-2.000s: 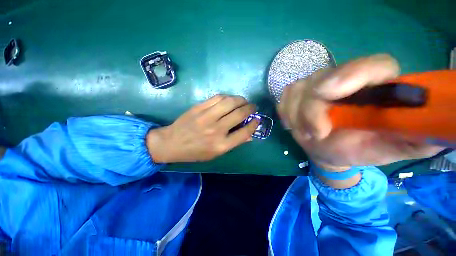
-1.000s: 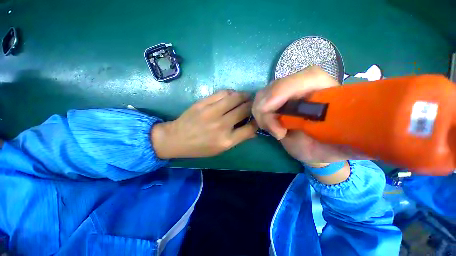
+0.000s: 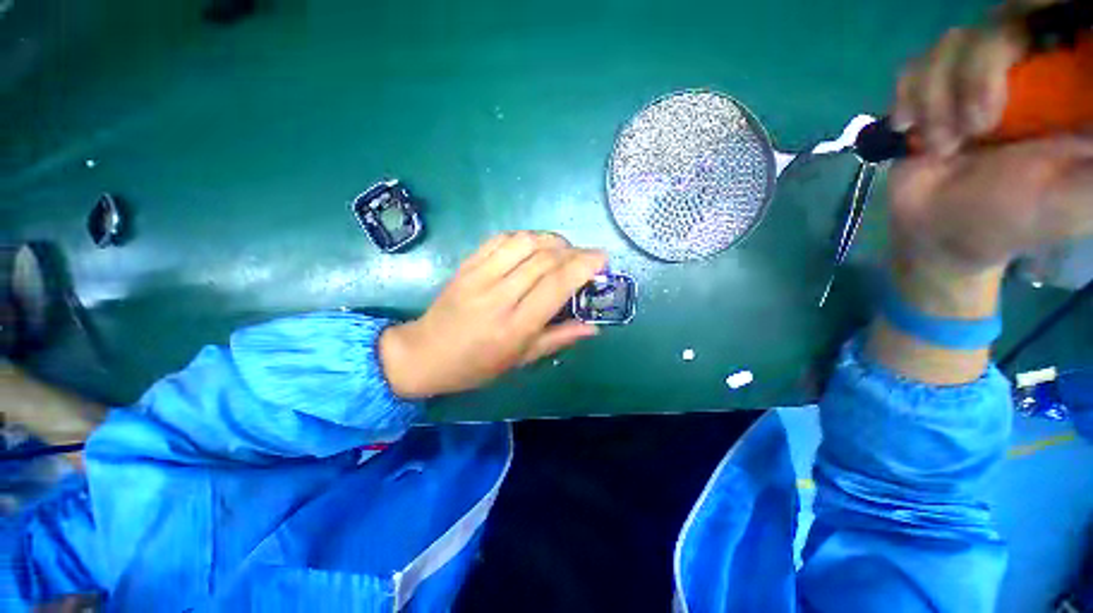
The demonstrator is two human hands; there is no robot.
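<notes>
My left hand (image 3: 497, 309) lies on the green mat, its fingertips gripping the left side of a small dark watch housing (image 3: 607, 299) with a shiny rim and open centre. My right hand (image 3: 977, 198), blurred and wearing a blue wrist band, is at the upper right on the orange electric screwdriver (image 3: 1055, 93), whose body is cut off by the frame edge. Another hand or part of one seems to overlap there; I cannot tell. Thin pointed tweezers (image 3: 850, 228) lie below the screwdriver's black nose. The round silver screw dish (image 3: 692, 175) sits between my hands.
A second housing (image 3: 387, 217) lies left of my left hand, and another dark part (image 3: 107, 220) farther left. A white strip (image 3: 839, 138) extends from the dish. White scraps (image 3: 738, 380) lie near the bench edge. A blurred forearm (image 3: 48, 407) shows at far left.
My right hand and the screwdriver have moved away from the housing to the upper right, uncovering the housing, the dish and the tweezers. My left hand remains at the housing.
</notes>
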